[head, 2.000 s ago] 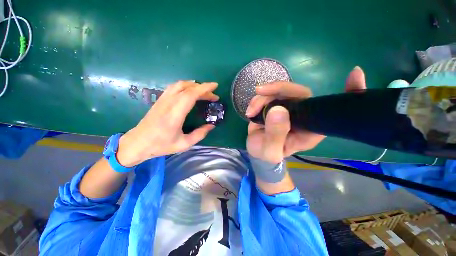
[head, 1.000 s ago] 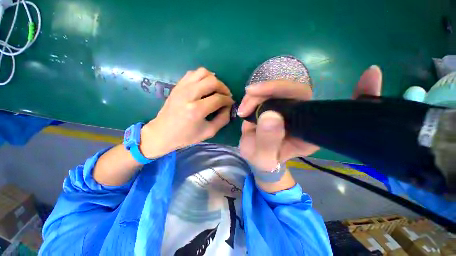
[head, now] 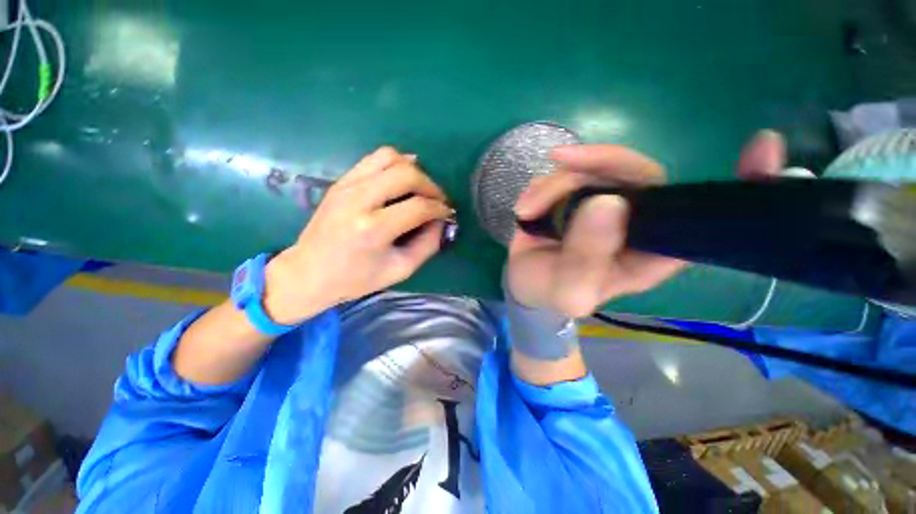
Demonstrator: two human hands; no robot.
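My left hand [head: 377, 223] pinches a small electronic module [head: 449, 231], mostly hidden by the fingers, with a shiny end showing at the fingertips. My right hand [head: 583, 236] grips the long black electric screwdriver [head: 753, 229], which is blurred and points left. The driver's narrow front is apart from the module, over the right edge of the screw dish. The round silver-grey speckled screw dish [head: 510, 173] lies on the green bench between and beyond my hands, partly covered by the right hand. The bit tip and any screw on it cannot be made out.
A coiled white cable with a green tag [head: 44, 80] lies at the far left. A pale green fan [head: 879, 156] stands at the right edge. The black power cord [head: 743, 346] runs off right below the bench edge. Cartons [head: 778, 480] sit on the floor at lower right.
One second ago the driver's front was at the module; now my right hand and the driver are to the right, apart from it. My left hand has shifted slightly left, still holding the module.
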